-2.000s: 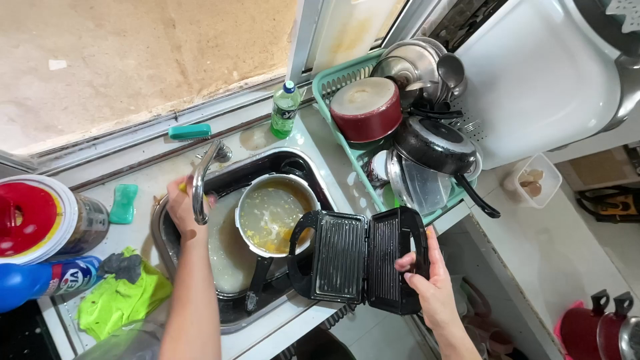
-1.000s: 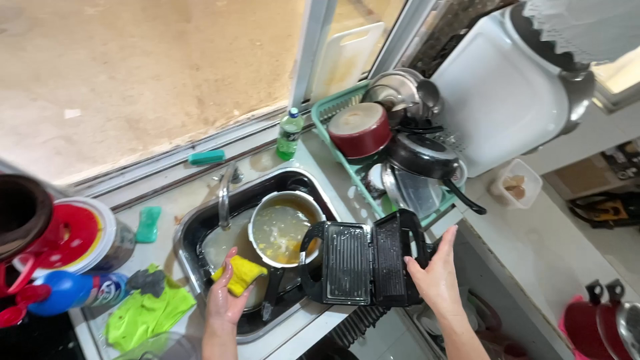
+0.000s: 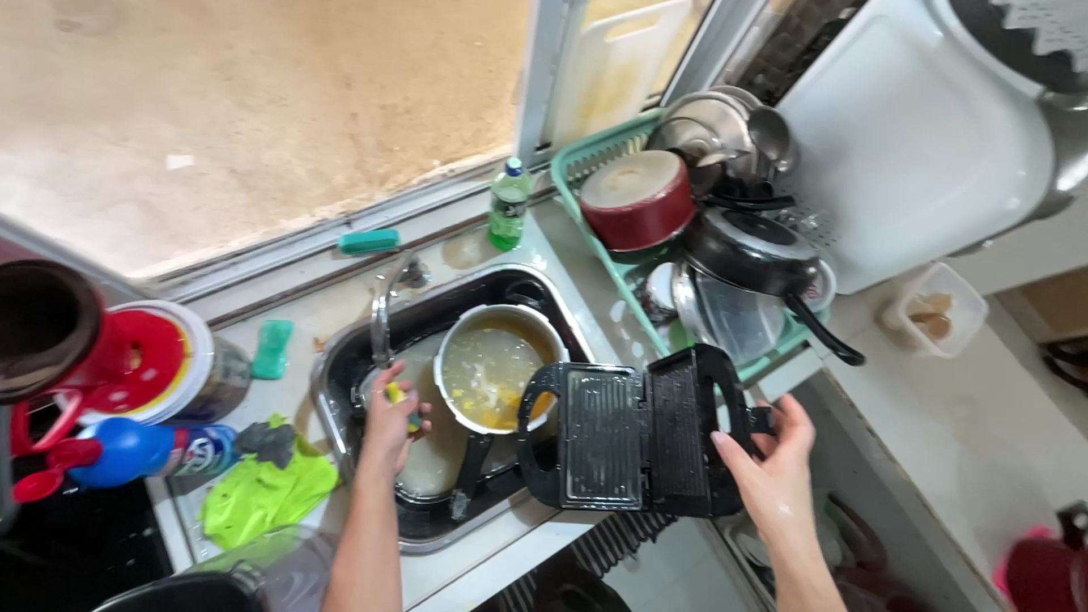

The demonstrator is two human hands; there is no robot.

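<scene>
My left hand (image 3: 395,421) is closed around a yellow and green sponge (image 3: 397,393) over the left part of the sink (image 3: 336,408), just below the metal faucet (image 3: 382,314). My right hand (image 3: 773,463) grips the right side of a black sandwich press (image 3: 602,438), which lies opened out with its ridged plates facing up, wet with drops. Its left handle overlaps the rim of a pressure cooker pot (image 3: 489,370) that stands in the sink, holding cloudy water with yellow bits. The pot's black handle points toward me. Murky water surrounds it.
A green dish rack (image 3: 574,183) holds a red pot (image 3: 637,200), a black frying pan (image 3: 752,255) and lids. Behind the sink stands a green detergent bottle (image 3: 508,208). Left are a teal sponge (image 3: 272,348), a lime cloth (image 3: 268,497) and a blue bottle (image 3: 136,450). A plastic container (image 3: 935,310) sits right.
My left hand first was behind the faucet, then came toward me with the yellow sponge showing, and now is back near the faucet. My right hand has stayed on the press.
</scene>
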